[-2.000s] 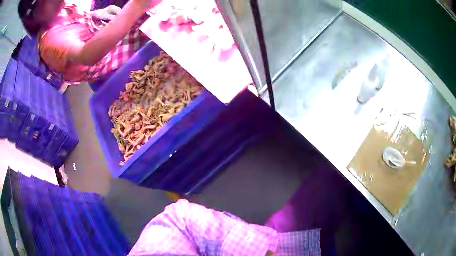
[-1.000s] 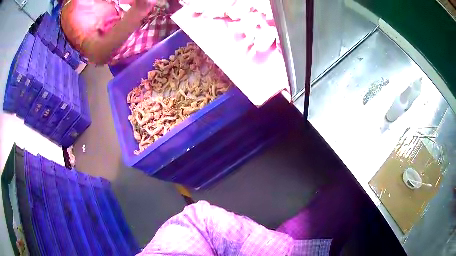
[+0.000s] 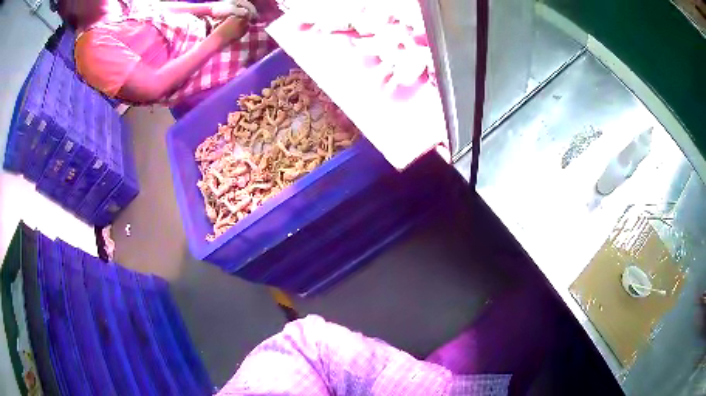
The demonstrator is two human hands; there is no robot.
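Note:
Neither of my hands is in view; only my checked sleeve or clothing (image 3: 333, 356) shows at the bottom. A large blue-purple bin (image 3: 310, 186) in front holds a jumbled heap of tan parts (image 3: 271, 147). On the metal bench at the right, a brown cardboard mat (image 3: 608, 309) carries a small whitish dish (image 3: 635, 281) with a thin pale stick resting in it. Shiny pale strands (image 3: 635, 232) lie at the mat's upper edge. A whitish bottle (image 3: 618, 172) lies above the mat, blurred by glare.
A person (image 3: 147, 62) in checked clothing sits at the upper left, hands together. A brightly lit side table (image 3: 348, 85) bears pinkish pieces. Blue crates (image 3: 77, 147) stand stacked at the left, with more crates (image 3: 116, 309) below. A dark post (image 3: 480, 85) rises beside the bench.
The view has swung left since the oldest frame, so the bin and bench sit further right. The other person's raised arm has come down and their hands are now together.

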